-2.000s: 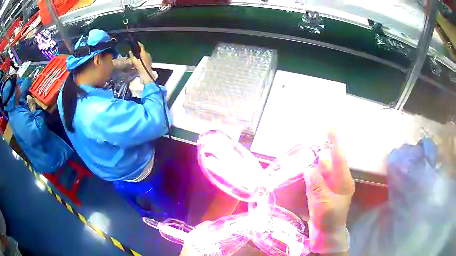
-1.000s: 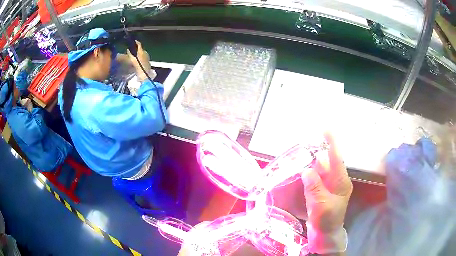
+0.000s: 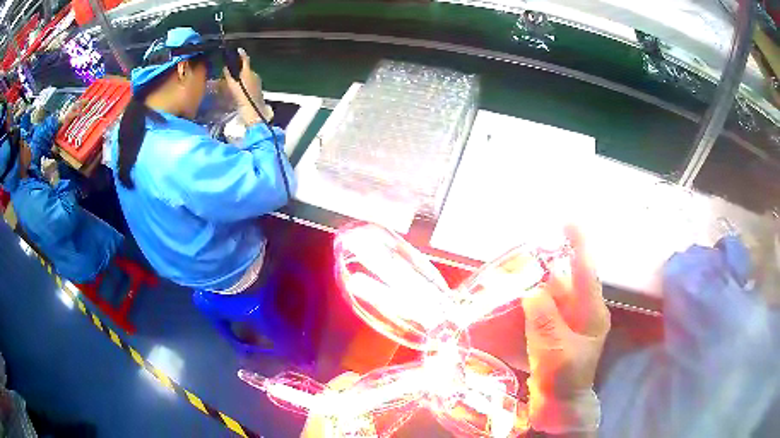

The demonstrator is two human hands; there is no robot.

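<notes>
A clear balloon-dog lamp (image 3: 445, 329) is held up in front of me, lit white with a red and pink glow. My right hand (image 3: 564, 342), with a thin whitish glove at the wrist, holds its segment end on the right at the fingertips. My left hand (image 3: 332, 411) is at the bottom edge, cut off and partly hidden by glare, around the lamp's lower left part. The thin tail-like segment (image 3: 295, 392) points left past it.
Stacked clear blister trays (image 3: 398, 128) and white sheets (image 3: 522, 184) lie on the green bench ahead. A coworker in blue (image 3: 197, 188) sits left holding a dark tool (image 3: 233, 62); another sits beyond. A blurred pale-blue sleeve (image 3: 706, 325) is at right. Red parts tray (image 3: 92, 120) is far left.
The lamp's glow has changed from pink-magenta to white with a redder tint. Both hands keep their hold. The view has shifted slightly, and the coworker's head has moved a little.
</notes>
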